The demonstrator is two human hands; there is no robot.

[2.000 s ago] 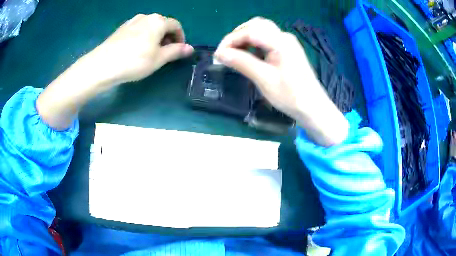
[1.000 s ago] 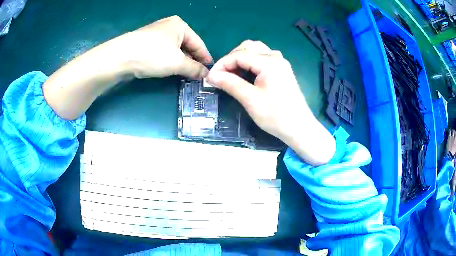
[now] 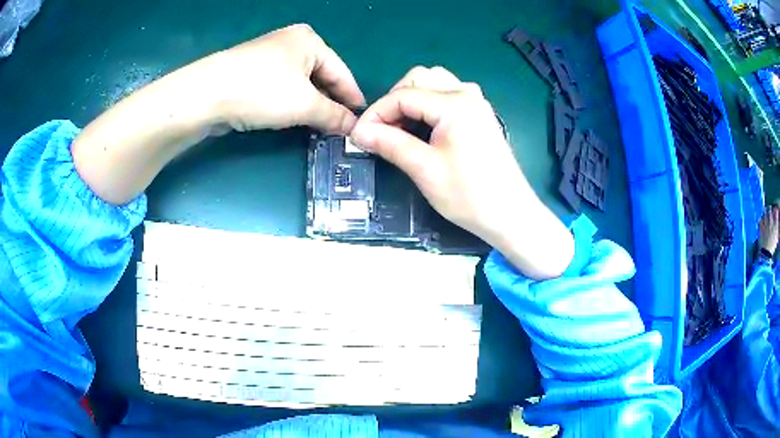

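A black moulded housing lies flat on the green bench in front of me, with pale patches and a small dark grid inside. My left hand and my right hand meet fingertip to fingertip over its far edge. The fingertips hide what lies between them; a small pale patch shows just below. My right hand covers the housing's right part. A large white sheet with thin dark lines lies between the housing and my body.
Several loose black plates lie right of my hands. A blue bin heaped with black plates stands farther right. A crumpled clear bag is at the far left corner. Another person's hand shows at the right edge.
Since two seconds ago, my hands have come together over the housing, which sits slightly lower in view. In the last second my hands have barely moved.
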